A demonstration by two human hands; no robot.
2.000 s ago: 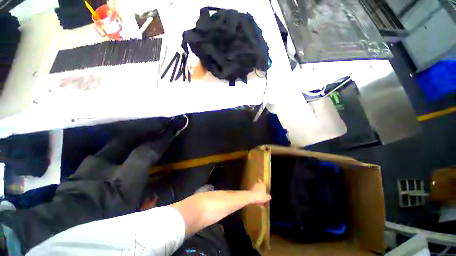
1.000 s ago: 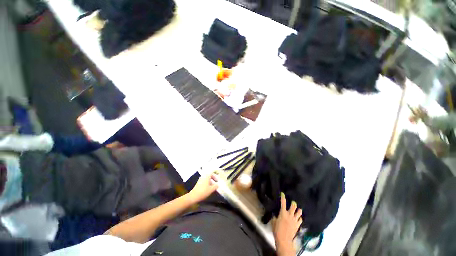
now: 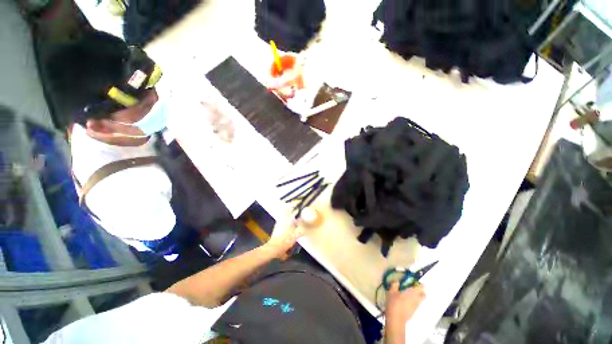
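A rounded heap of black fabric pieces point(image 3: 406, 181) lies on the white table point(image 3: 496, 151) in front of me. Several narrow black strips point(image 3: 303, 190) lie loose to its left. My left hand point(image 3: 285, 232) is at the table's near edge, just below the strips and beside a small pale round thing point(image 3: 309, 216); whether its fingers hold anything is unclear. My right hand point(image 3: 404, 300) is below the heap and holds teal-handled scissors point(image 3: 400, 277), with the dark blades pointing up and right.
A close row of black strips point(image 3: 262, 109) lies beyond, near an orange-red pot point(image 3: 285, 72) and a small brown plate point(image 3: 329, 109). More black piles point(image 3: 463, 40) are at the back. A person in a dark cap and mask point(image 3: 121, 148) is at the left. A dark worktop point(image 3: 543, 269) is at right.
The view has swung from the cardboard box to the table. My right hand has left the heap and now holds the scissors. The person at left has come into view.
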